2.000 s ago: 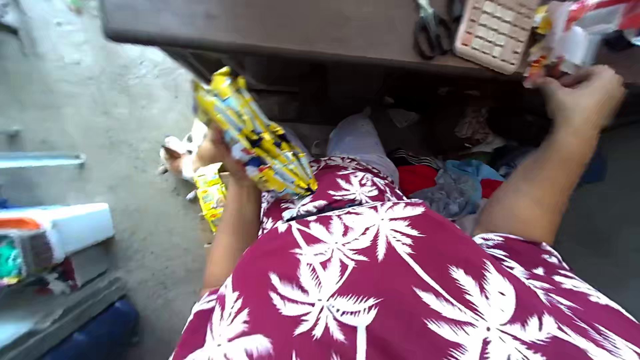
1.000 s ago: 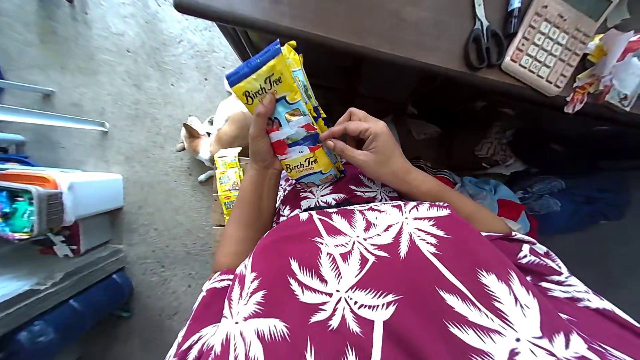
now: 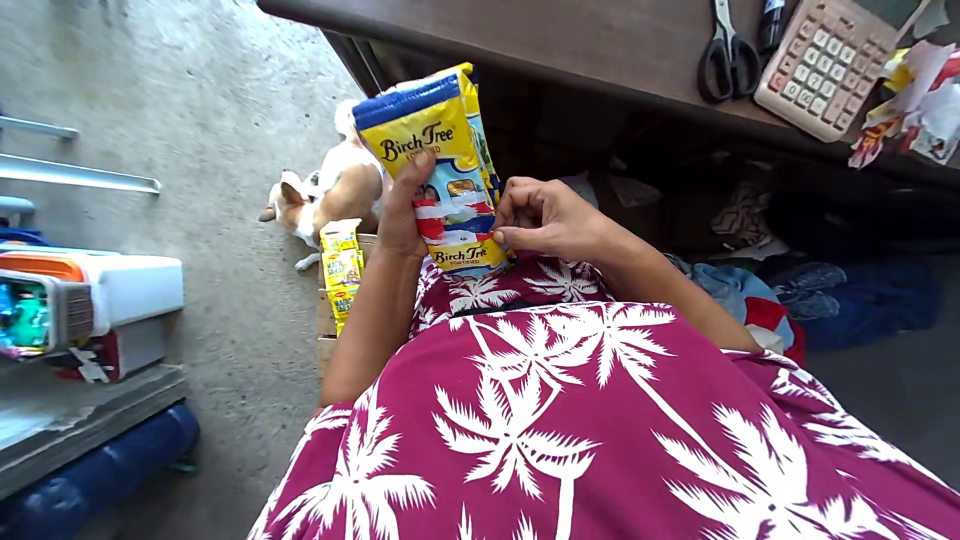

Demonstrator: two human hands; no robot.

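My left hand [image 3: 405, 214] holds a stack of yellow and blue Birch Tree milk powder sachets [image 3: 457, 176] above my lap, its thumb across the front of the top one. The stack stands tilted, and its far layers are partly hidden. At the right edge of the sachets is my right hand [image 3: 547, 217], its thumb and forefinger pinched at the edge of the packs; whether they grip it cannot be told. A strip of yellow Maggi sachets [image 3: 343, 277] lies beyond my left forearm.
A dark desk [image 3: 525, 37] carries black-handled scissors [image 3: 727, 67], a pink calculator [image 3: 821, 67] and torn wrappers [image 3: 919, 105]. A tan and white dog [image 3: 349, 187] lies on the concrete floor. Plastic containers [image 3: 139, 292] stand at left, and clothes [image 3: 750, 300] lie under the desk.
Two seconds ago my right hand was at the wrappers on the desk; now it is at the sachets. The stack in my left hand now shows its front. Since one second ago little has changed.
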